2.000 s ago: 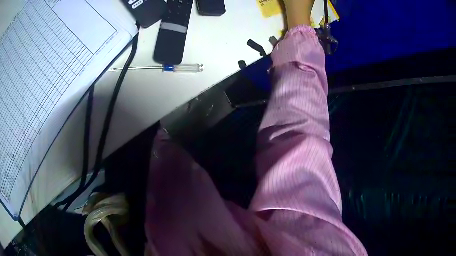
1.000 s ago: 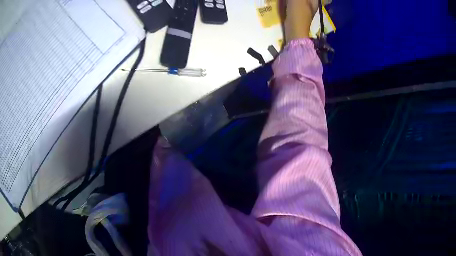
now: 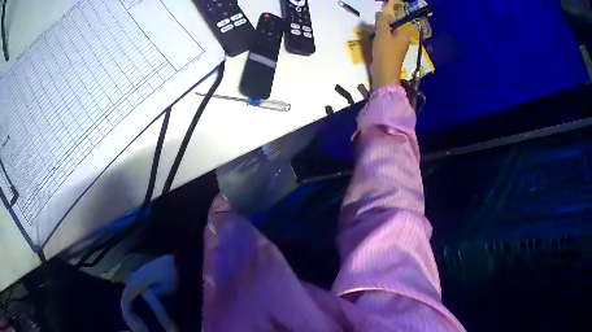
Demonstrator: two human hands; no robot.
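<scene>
My right hand (image 3: 390, 40) is at the top right, over the table's right edge, with a pink striped sleeve behind it. Its fingers are around a thick black marker (image 3: 411, 15), which points up to the right. A silvery or clear patterned item (image 3: 404, 8) is by the fingertips; I cannot tell what it is or whether it is held. Yellow labels (image 3: 367, 43) lie beside and under the hand. My left hand is not in view.
A gridded record sheet (image 3: 97, 84) lies at left on the white table (image 3: 259, 126). Remotes (image 3: 263, 55) and a clear-handled screwdriver (image 3: 269, 104) lie at the centre. Black cables (image 3: 191, 136) cross the table edge. Small black pieces (image 3: 344, 93) lie near the wrist. A blue surface (image 3: 500, 58) is at right.
The view has shifted, so the table's things sit lower and further right. More of my right hand, the marker and the remotes now show at the top.
</scene>
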